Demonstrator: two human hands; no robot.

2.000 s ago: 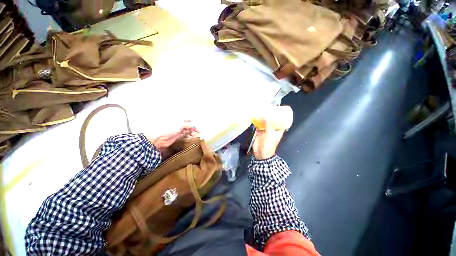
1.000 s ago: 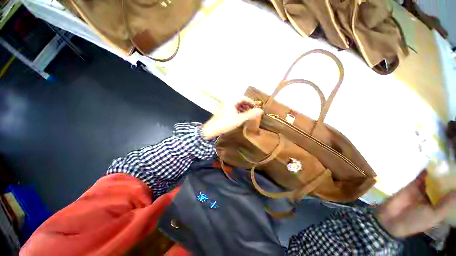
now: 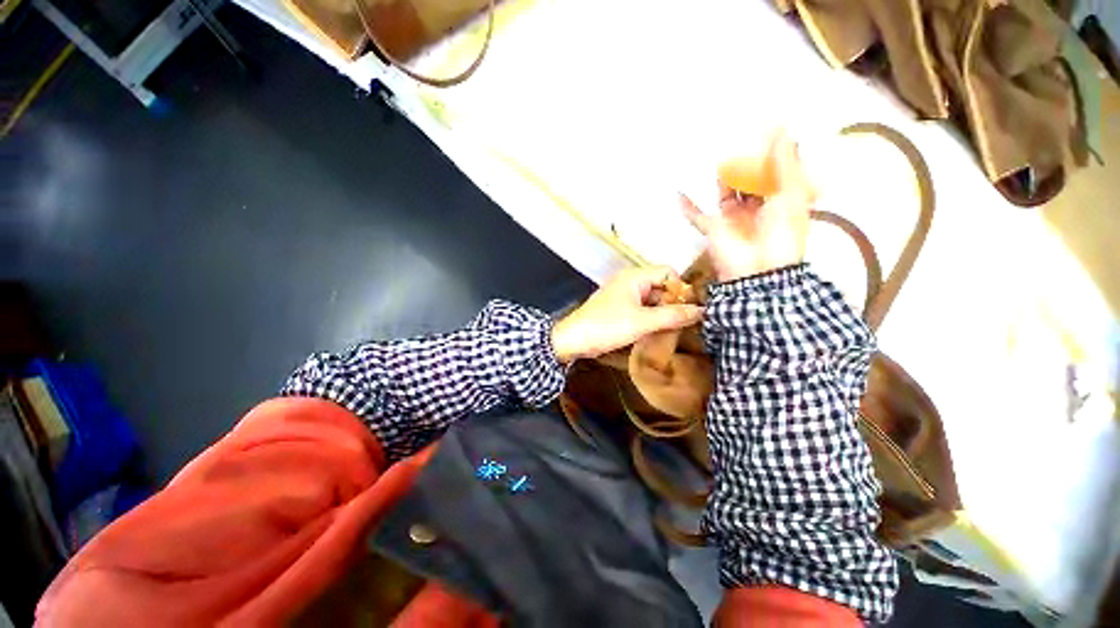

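Observation:
A brown handbag [image 3: 915, 423] lies across the lap and the white table's edge, its middle hidden behind my right sleeve. Its gold zipper line shows at the right end, and brown handle loops stand over the table. My left hand [image 3: 626, 318] pinches the bag's left end near the zipper end, which is mostly covered by the fingers. My right hand [image 3: 755, 233] is raised just above and right of my left hand, around a translucent glue bottle [image 3: 752, 176] with amber liquid. The bottle blends into the bright table, and its nozzle cannot be made out.
The white table [image 3: 590, 98] runs diagonally, with yellow tape along its edge. Waiting brown bags [image 3: 970, 74] lie at the upper right, and another bag [image 3: 424, 31] at the top left. A metal frame [image 3: 135, 49] and a blue item [image 3: 92, 429] stand on the left over dark floor.
The view has swung since the first frame. My right hand with the bottle has moved from the lower right to above the bag's left end. My left hand stays at that end.

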